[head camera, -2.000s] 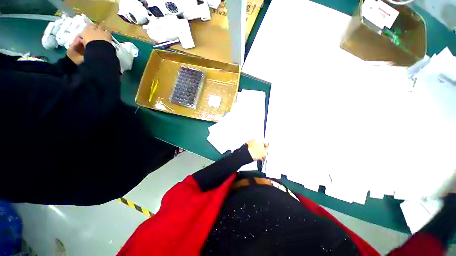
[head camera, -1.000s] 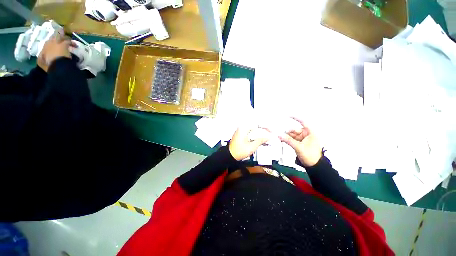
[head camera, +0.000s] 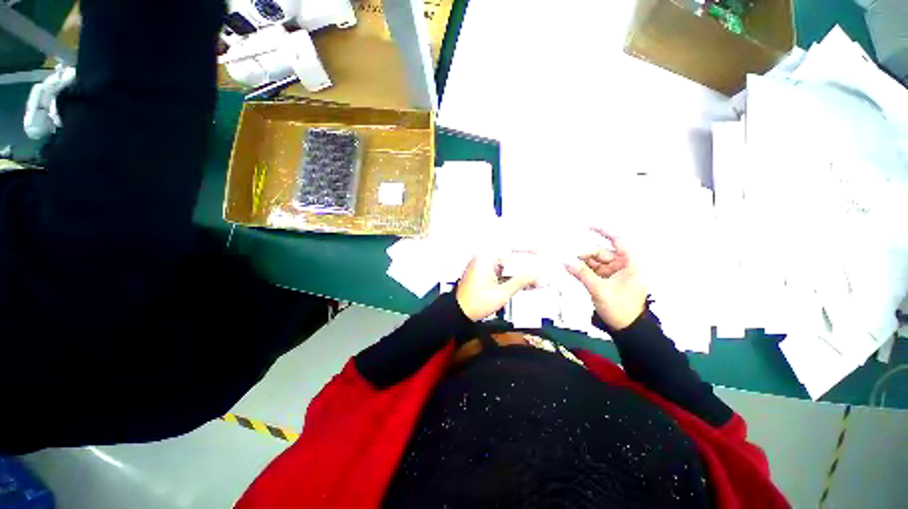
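Observation:
My left hand (head camera: 485, 289) pinches a small white piece (head camera: 522, 266) between thumb and fingers, above white box blanks (head camera: 607, 149) that are strongly overexposed. My right hand (head camera: 619, 290) is just to the right, thumb and index finger near the piece and the other fingers curled apart. Whether it pinches a label is lost in the glare. Small white cards (head camera: 463, 199) lie left of the blanks, partly behind my left hand. More blanks (head camera: 796, 199) are stacked and fanned at the right.
A shallow cardboard tray (head camera: 334, 227) at the left holds a dark gridded block (head camera: 329, 170), a small white square (head camera: 391, 193) and yellow sticks (head camera: 260, 187). White cameras (head camera: 274, 58) lie behind it. A brown carton (head camera: 687, 45) stands at the back. A person's dark sleeve (head camera: 149, 119) reaches across the left.
My right hand has come from the far right to beside my left hand, which has moved slightly up. The other person's arm has swung forward over the bench, hiding some cameras.

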